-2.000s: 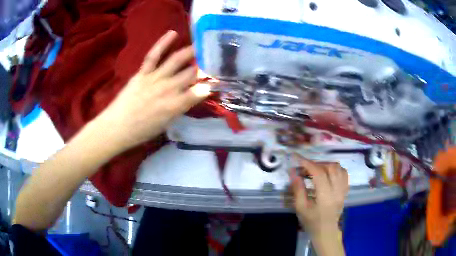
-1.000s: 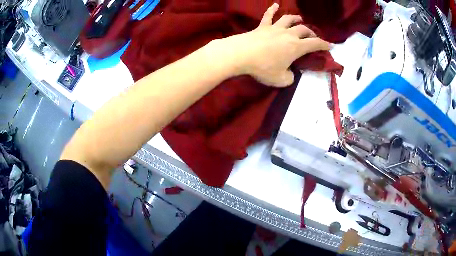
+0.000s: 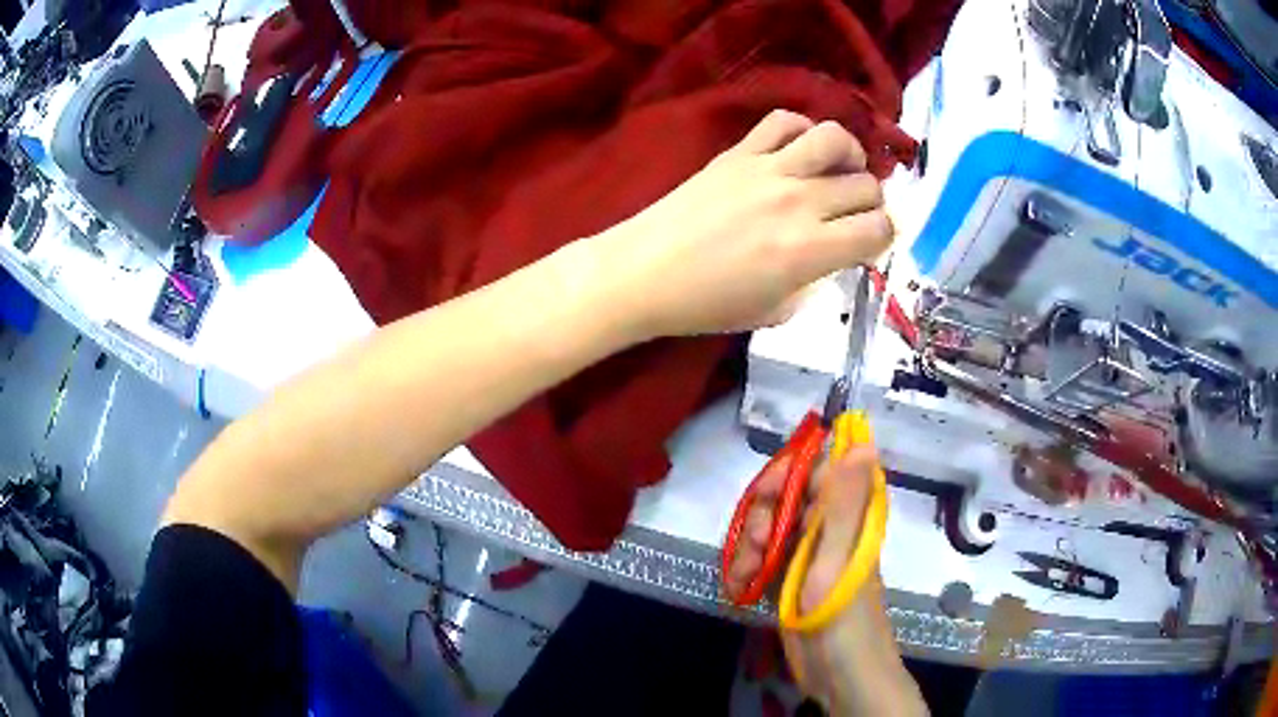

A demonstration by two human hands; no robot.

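Note:
The dark red garment (image 3: 519, 154) lies bunched on the white table left of the sewing machine. My left hand (image 3: 785, 224) is closed on the garment's edge near the machine, its fingers curled under. My right hand (image 3: 834, 546) holds scissors (image 3: 841, 406) with one red-orange and one yellow handle ring. The silver blades point up to just below my left fingers, beside a narrow red strip (image 3: 894, 308) that runs to the needle area. The blade tips are partly hidden by my left hand, so I cannot tell whether they touch cloth.
The white sewing machine (image 3: 967, 210) with a blue band stands at the right. Small dark snips (image 3: 1065, 576) lie near the table's front edge. At the left are a black phone (image 3: 255, 133) on a red object, a grey speaker-like box (image 3: 129, 137) and a small dark box (image 3: 182, 303).
The view has swung left from the machine. My left hand has moved onto the garment and now closes on its edge. My right hand has come back into view with the scissors.

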